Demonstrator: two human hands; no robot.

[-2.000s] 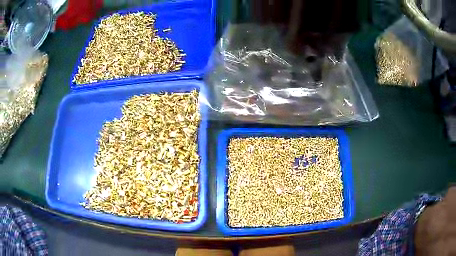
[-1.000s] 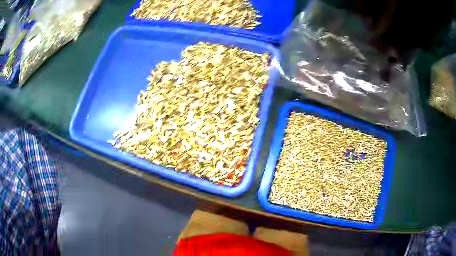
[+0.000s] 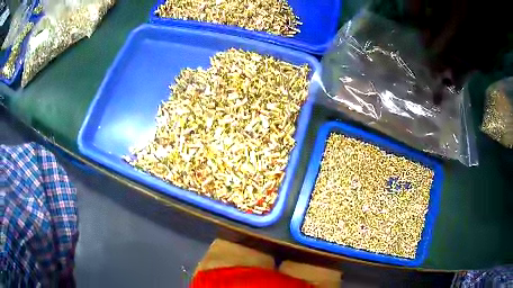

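Observation:
Neither of my hands is in the picture. My left checked sleeve (image 3: 42,214) shows at the lower left edge, and a small piece of my right sleeve (image 3: 482,279) shows at the lower right edge. A large blue tray (image 3: 115,107) lies in front of me, with a heap of larger brass-coloured parts (image 3: 225,129) over its middle and right side. A few red bits lie at the heap's lower right. A smaller blue tray (image 3: 306,194) to its right is nearly full of fine brass-coloured parts (image 3: 365,202), with a small dark blue patch showing.
A rear blue tray (image 3: 318,28) holds more brass parts. A flat clear plastic bag (image 3: 394,101) lies behind the small tray, under a dark machine (image 3: 461,34). Bagged parts lie at the upper left (image 3: 62,34) and right edge (image 3: 499,112). The green bench's front edge (image 3: 152,197) curves below the trays.
The view has turned and tilted down, so the trays appear slanted and shifted right. More of the left sleeve and red clothing shows. The bare skin seen earlier at the lower right is gone.

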